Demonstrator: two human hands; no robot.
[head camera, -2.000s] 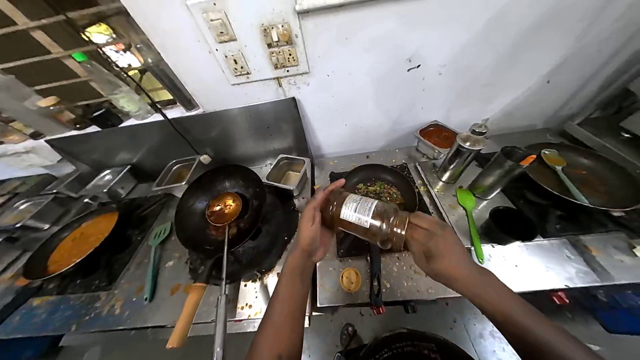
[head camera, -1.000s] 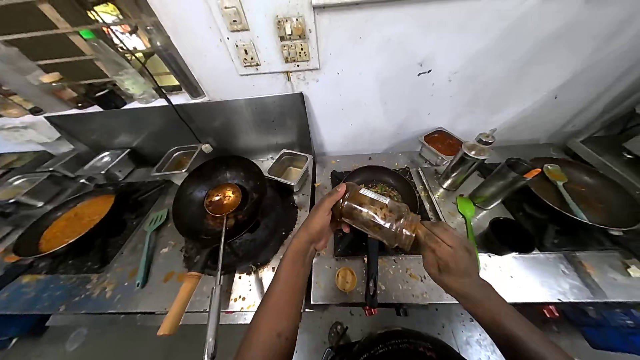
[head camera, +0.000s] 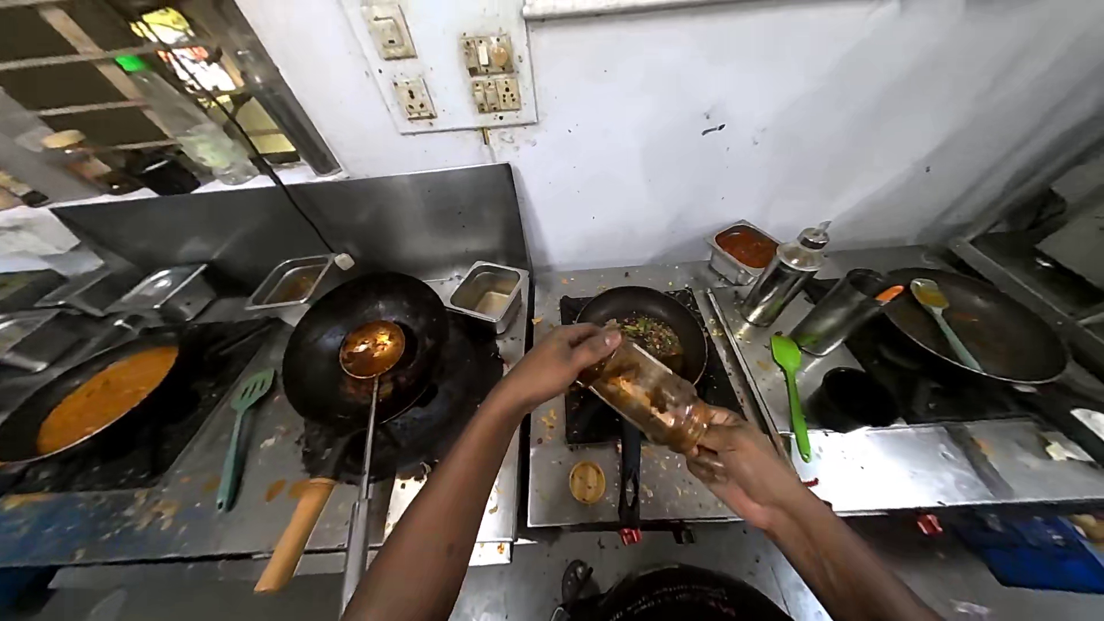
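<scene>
My left hand (head camera: 561, 362) grips the base end of a clear jar (head camera: 642, 392) with brown contents, tilted on its side above the stove. At the jar's mouth is my right hand (head camera: 733, 457), its fingers against or inside the opening; whether they hold any contents is hidden. Behind the jar, a black frying pan (head camera: 690, 323) sits on the burner with chopped greens and seasoning (head camera: 649, 335) in it. A round yellowish lid (head camera: 587, 482) lies on the steel counter, left of the pan's handle.
To the left stand a dark wok (head camera: 310, 345) with a ladle (head camera: 373, 349) in it, a turquoise slotted spatula (head camera: 241, 423) and a pan of orange curry (head camera: 108, 401). A green spatula (head camera: 793, 397), a steel bottle (head camera: 780, 280), a steel cup (head camera: 837, 319) and another pan (head camera: 1018, 345) are at right.
The jar has turned in my left hand, its label no longer facing me, and its mouth end now points lower to the right. My right hand has stayed at the mouth.
</scene>
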